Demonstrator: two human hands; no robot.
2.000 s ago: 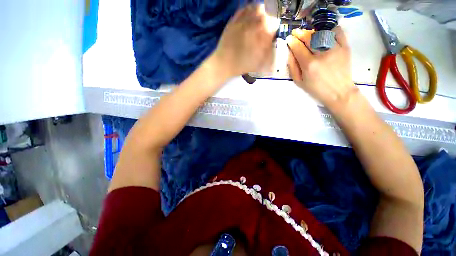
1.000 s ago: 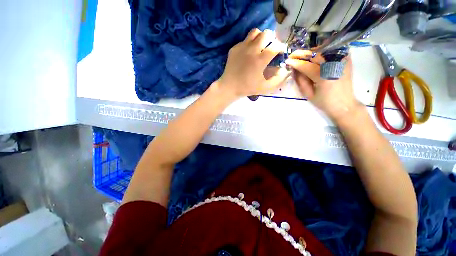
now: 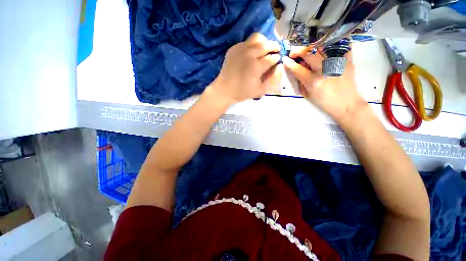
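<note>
A dark blue garment piece (image 3: 179, 48) with a gathered part lies on the white table at the upper left. My left hand (image 3: 248, 66) pinches the garment's edge at its right side. My right hand (image 3: 327, 84) is just right of it, its fingertips meeting the left ones at a small bit of blue cloth (image 3: 284, 49). Both hands are in front of the sewing machine's head (image 3: 340, 20). The ridged grey knob (image 3: 334, 66) hides part of my right hand. Whether the cloth lies under the presser foot cannot be told.
Scissors with red and yellow handles (image 3: 402, 97) lie right of the machine. A printed ruler (image 3: 148, 116) runs along the near table edge. Blue garments (image 3: 332, 204) cover the lap. A blue plastic basket (image 3: 113, 173) stands lower left. A turquoise strip (image 3: 87, 33) is at the upper left.
The view has shifted, showing more of the machine head than at first. My hands remain at the needle area; my left fingers now pinch the cloth's edge close to my right fingertips.
</note>
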